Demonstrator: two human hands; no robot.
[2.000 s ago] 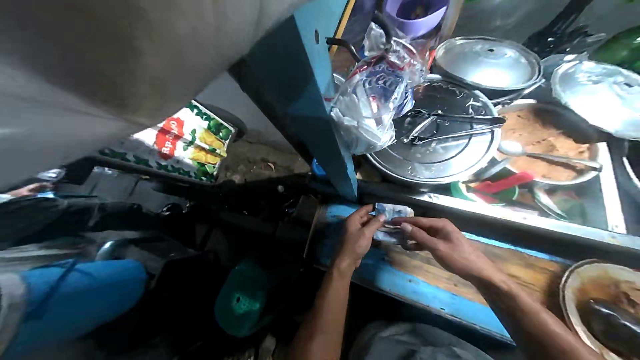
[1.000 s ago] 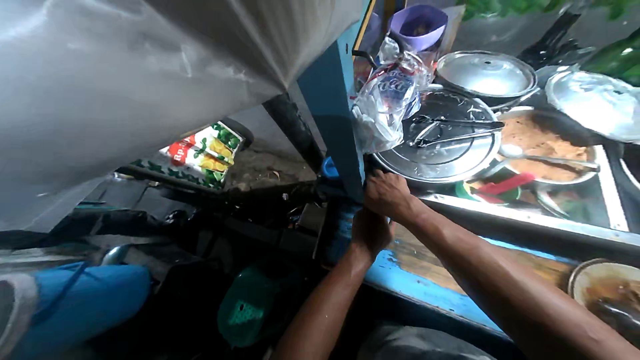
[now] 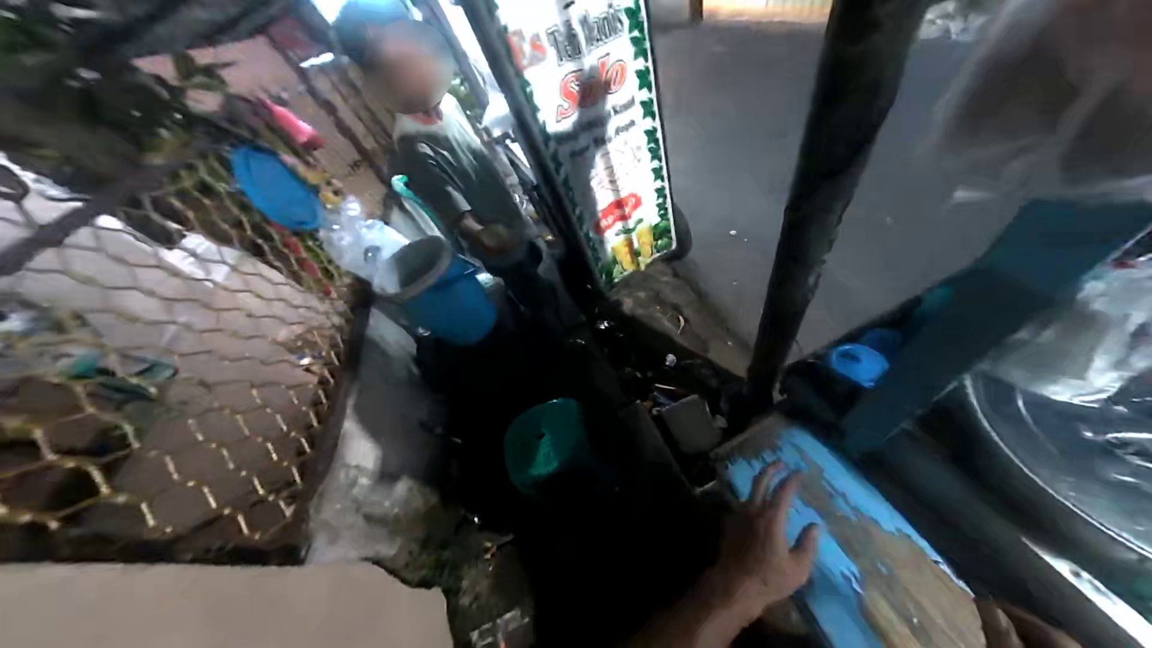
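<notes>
My left hand [image 3: 776, 540] rests at the edge of a wooden board with worn blue paint [image 3: 886, 567], its fingers apart and nothing in it. Only part of my right hand [image 3: 1012, 625] shows, low at the right beside the same board; whether it holds anything cannot be told. Right of the board, a round metal lid [image 3: 1053, 450] lies partly under a clear plastic bag [image 3: 1071, 346]. A small blue container [image 3: 859, 363] stands beyond the board's far end.
A dark post [image 3: 810, 207] rises beyond the board. A green plastic stool [image 3: 546, 445] is on the dark ground. Farther off are a blue bucket [image 3: 450, 301], a standing person [image 3: 459, 171] and a printed banner [image 3: 598, 135]. Wire mesh [image 3: 180, 405] spans the left.
The view has swung far left. My hands, close together at the board's far end a second ago, are now apart. The small packet seen between them two seconds ago is out of sight.
</notes>
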